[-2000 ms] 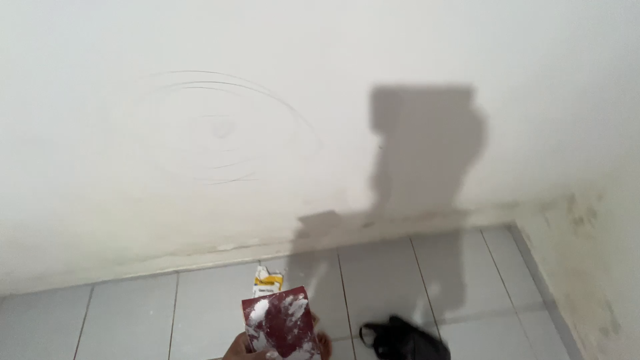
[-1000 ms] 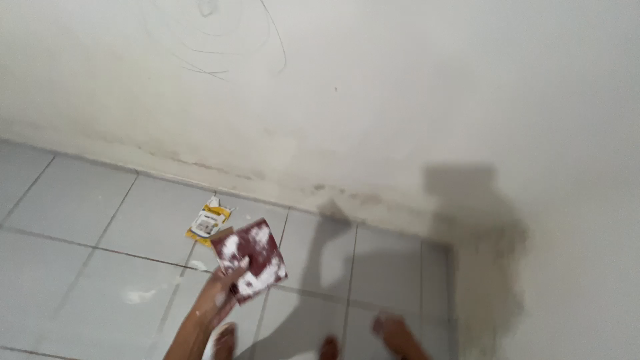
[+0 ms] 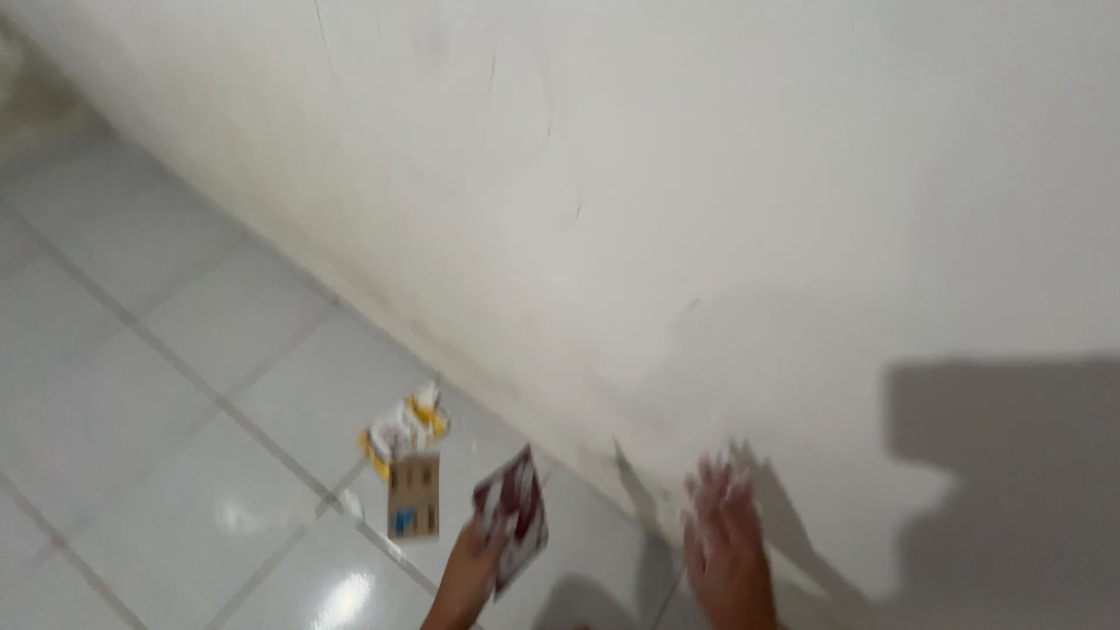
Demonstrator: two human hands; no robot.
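My left hand point(image 3: 479, 553), low and left of centre, grips a dark red flat piece point(image 3: 516, 512) smeared with white paste; its material is not clear. My right hand point(image 3: 724, 534) is raised in front of the lower part of the white wall point(image 3: 744, 175), fingers spread and holding nothing, with white residue on the fingertips. Whether it touches the wall I cannot tell. Thin dark curved lines mark the wall higher up. The picture is blurred.
On the grey tiled floor point(image 3: 157, 437), near the foot of the wall, lies a crumpled yellow and white packet point(image 3: 407, 429). A brown printed piece point(image 3: 414, 497), perhaps cardboard, is just below it. My shadow falls on the wall at right.
My right hand has come up in front of the wall with its fingers spread. The red piece stays in my left hand, now tilted more steeply. The view has swung and tilted.
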